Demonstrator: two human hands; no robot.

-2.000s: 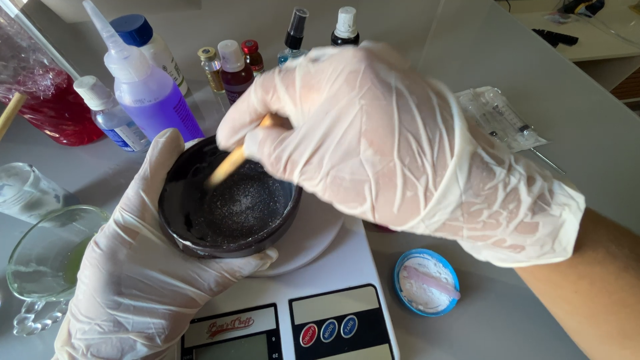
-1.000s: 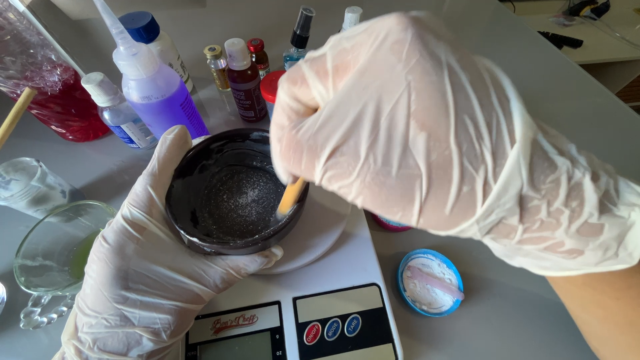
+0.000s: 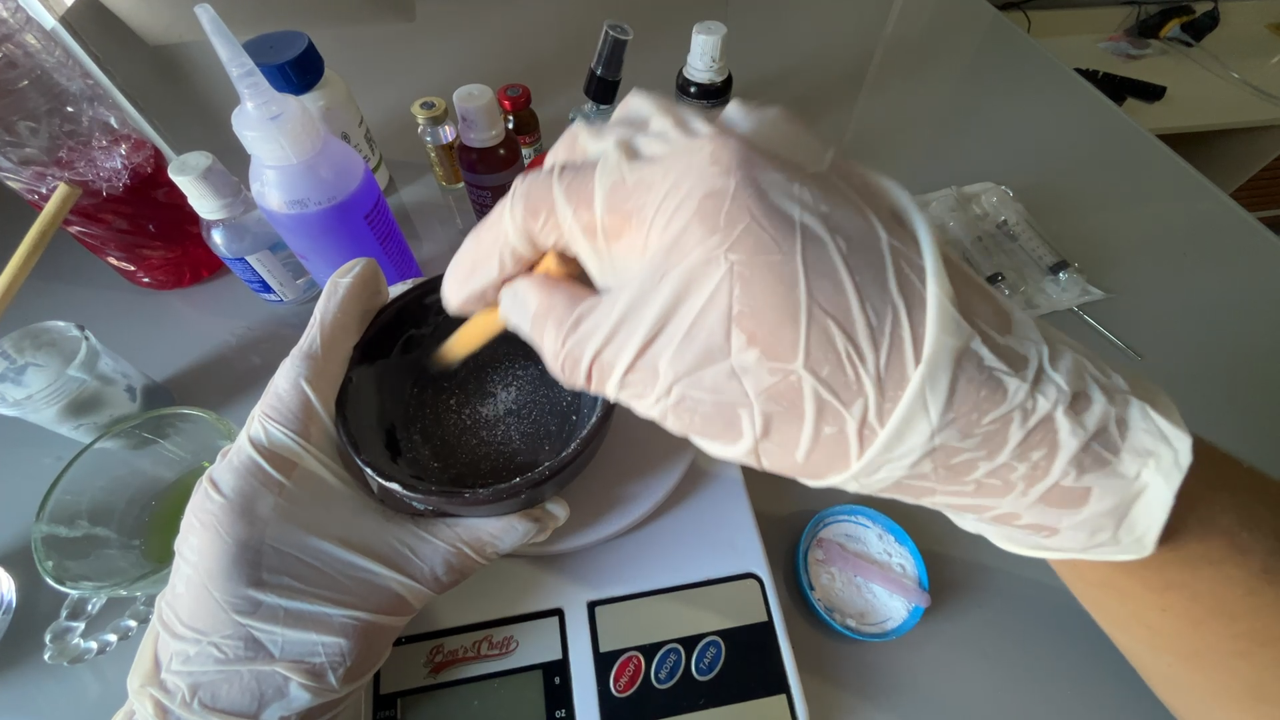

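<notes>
Both my hands wear whitish translucent gloves. My left hand (image 3: 290, 510) grips a dark round bowl (image 3: 480, 490) by its left and lower side, thumb at the rim, tilting it above a white digital kitchen scale (image 3: 700, 540). White powder specks lie on the bowl's dark bottom. My right hand (image 3: 690, 290) reaches over from the right and pinches a light wooden stick (image 3: 470, 335), its blurred lower end inside the bowl by the left inner wall. The stick's upper part is hidden by my fingers. The scale's round plate is partly covered by the bowl.
Behind stand a nozzle bottle of violet liquid (image 3: 320, 200), a small white-capped bottle (image 3: 245, 235) and several vials. A glass cup (image 3: 130, 500) with greenish liquid and a clear beaker (image 3: 75, 375) are left. Right are a blue lid of white powder (image 3: 862, 575) and packaged syringes (image 3: 1010, 245).
My right hand has swept the stick from the bowl's right side back to its left inner wall. My left hand keeps holding the bowl over the scale.
</notes>
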